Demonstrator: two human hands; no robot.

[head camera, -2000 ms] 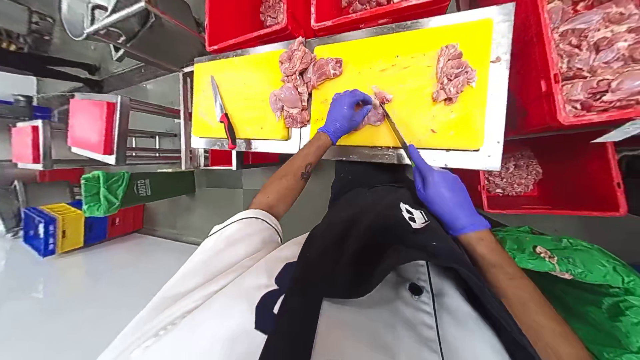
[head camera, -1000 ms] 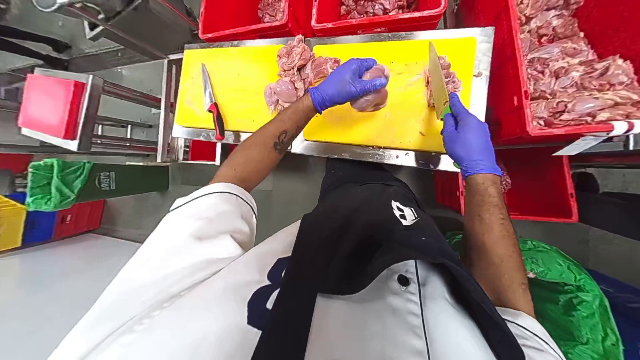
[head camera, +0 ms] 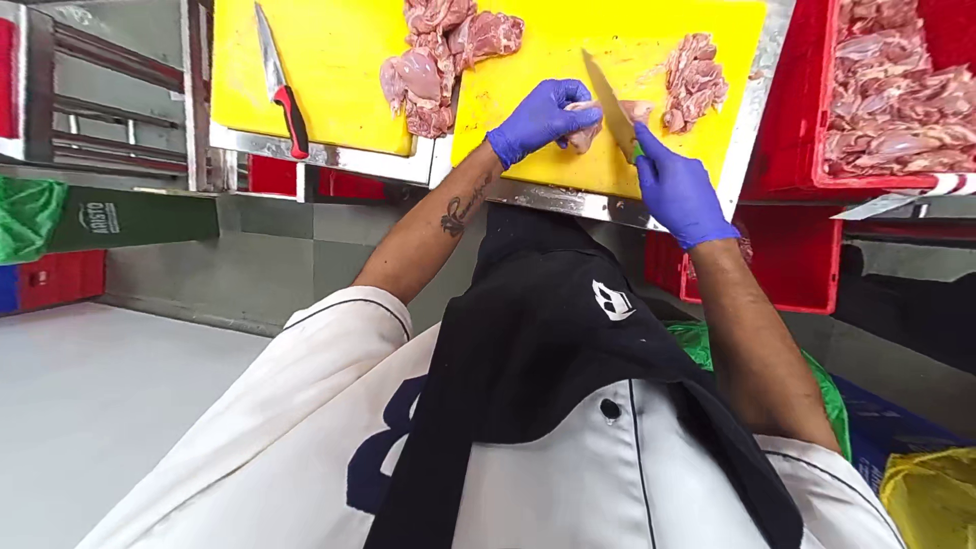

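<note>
My left hand (head camera: 543, 122), in a purple glove, grips a piece of raw meat (head camera: 584, 136) over the right yellow cutting board (head camera: 534, 91). In my gloved right hand (head camera: 681, 189) is a knife (head camera: 608, 103) with a green handle, its blade between the held meat and another small piece (head camera: 635, 111). A pile of cut meat (head camera: 694, 82) lies to the right on the same board. Larger raw meat pieces (head camera: 427, 72) sit where the two boards meet. On the left yellow board (head camera: 343, 84) rests a red-and-black-handled knife (head camera: 290, 114), untouched.
A red crate (head camera: 785, 145) holding much raw meat (head camera: 900, 114) stands at the right, with a lower red crate (head camera: 801, 259) beneath. The boards lie on a metal table edge (head camera: 572, 200). At the left are a metal rack (head camera: 114, 99) and a green bin (head camera: 145, 221).
My right hand has brought the knife from above the cut pile at the right to the meat near my left hand. The meat in my left hand is lower on the board than one second ago.
</note>
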